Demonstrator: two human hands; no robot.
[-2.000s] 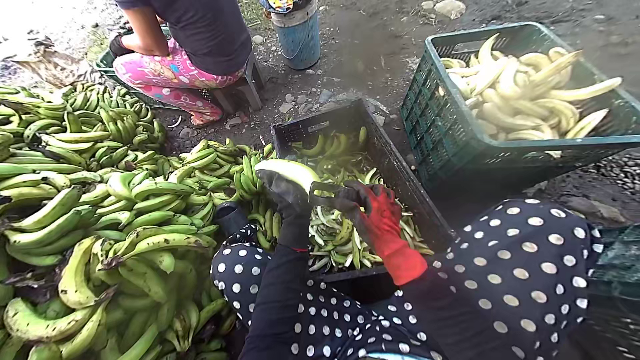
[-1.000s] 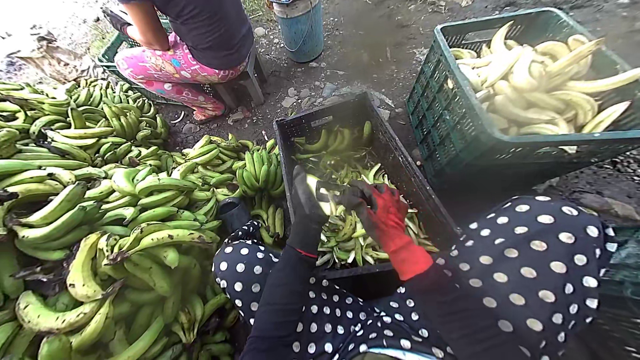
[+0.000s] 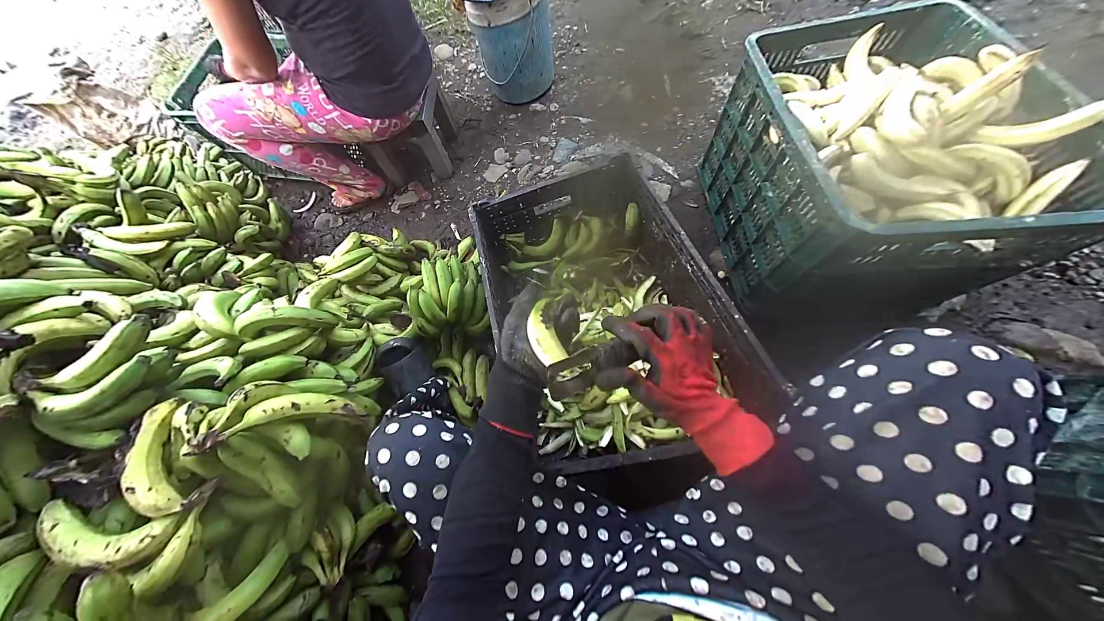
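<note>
My left hand (image 3: 523,341), in a black glove, grips a partly peeled plantain (image 3: 545,335) above the black plastic crate (image 3: 707,302). In a red and dark glove, my right hand (image 3: 677,366) is closed on a knife (image 3: 573,364), its short blade against the plantain's lower end; the handle is mostly hidden by the fingers. Green peel strips (image 3: 617,423) fill the near part of the crate below both hands, and green plantains (image 3: 573,237) lie at its far end.
Green plantains (image 3: 259,345) are heaped along the left. A green crate of peeled plantains (image 3: 798,220) stands at the right. Beyond the heap a person (image 3: 354,60) sits on a low stool (image 3: 423,142), near a blue bucket (image 3: 517,52). A dark boot (image 3: 403,366) is beside the black crate.
Two seconds ago the plantain lay sideways above the crate, its pale side showing; now it points steeply downward in my left hand. My right hand stays close to it with the knife.
</note>
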